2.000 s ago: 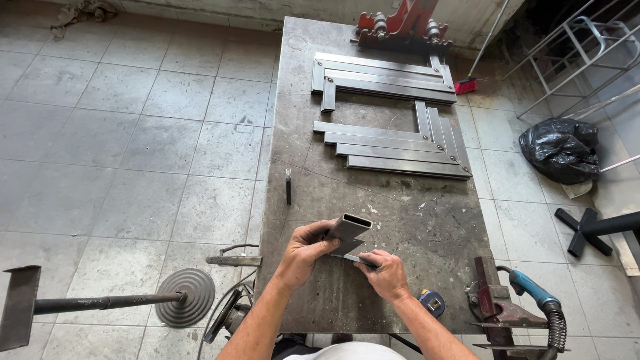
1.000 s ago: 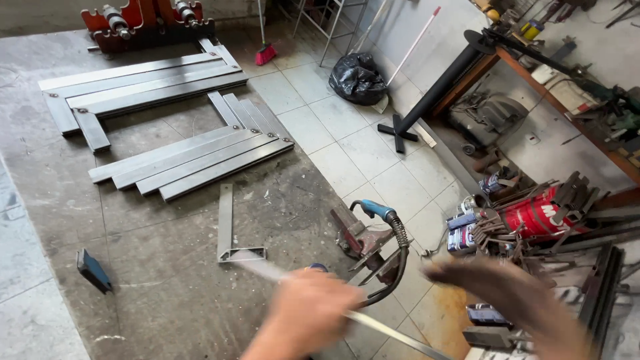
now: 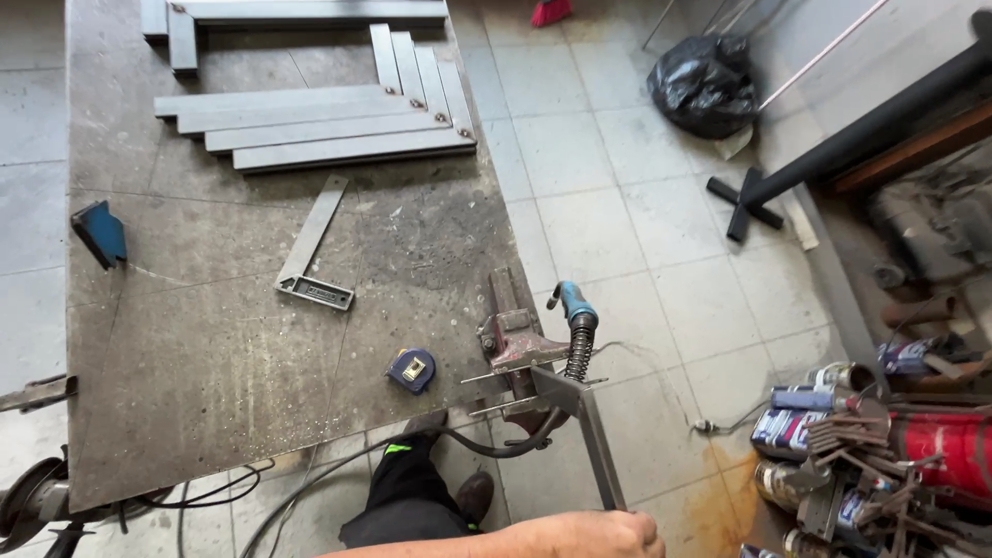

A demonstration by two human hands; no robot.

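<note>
My left hand point(image 3: 620, 535), at the bottom edge, has its fingers closed around the lower end of an L-shaped rectangular steel tube piece point(image 3: 601, 449). The short leg of this piece reaches up to the jaws of a red bench vise point(image 3: 523, 341) at the table's right edge; whether it is clamped I cannot tell. My right hand is out of view. A blue-handled welding torch point(image 3: 577, 306) stands just right of the vise. On the steel table lie a try square point(image 3: 314, 232), a blue tape measure point(image 3: 412, 370) and a blue magnetic welding holder point(image 3: 101, 235).
Mitred steel tube frames point(image 3: 325, 132) lie nested on the table, with more tubes point(image 3: 310, 11) behind. A cable point(image 3: 341, 457) loops near my feet. On the floor are a black plastic bag point(image 3: 705, 85), a black metal stand point(image 3: 745, 203), paint cans point(image 3: 783, 430) and scrap metal pieces point(image 3: 860, 457).
Both hands have left the table's front middle, where they held a tube piece two seconds ago. The left is now right of the table; the right is out of view. The view has swung right.
</note>
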